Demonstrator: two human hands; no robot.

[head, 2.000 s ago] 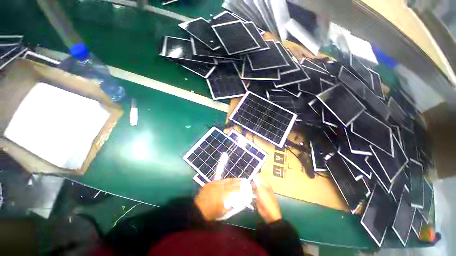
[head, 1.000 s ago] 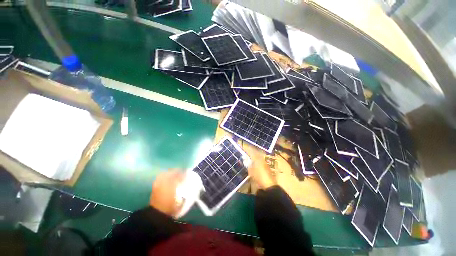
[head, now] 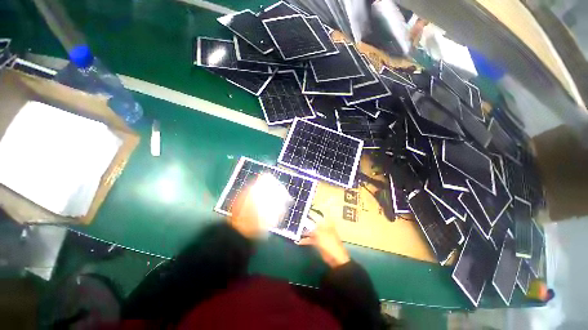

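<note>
A small solar panel (head: 296, 200) with a white grid lies in front of me, partly on the green bench. My left hand (head: 248, 207) is blurred and holds a white cleaning cloth (head: 271, 196) against the panel's face. My right hand (head: 324, 240) is at the panel's lower right corner, with its fingers on the edge; a small pale piece shows beside the fingers. Another solar panel (head: 321, 153) lies face up just beyond, on the cardboard sheet (head: 387, 233). Glare hides part of the cloth.
A loose heap of panels (head: 474, 169) covers the right side. At left are a bottle with a blue cap (head: 119, 97), a small white strip (head: 155, 142) and a shallow open carton (head: 117, 175) holding white sheets (head: 55, 158). Pale sleeves (head: 390, 26) stand at the back.
The panel before me now lies turned and flatter, near the panel beyond. My left hand with the cloth has moved right onto its face; my right hand has moved down to its lower corner.
</note>
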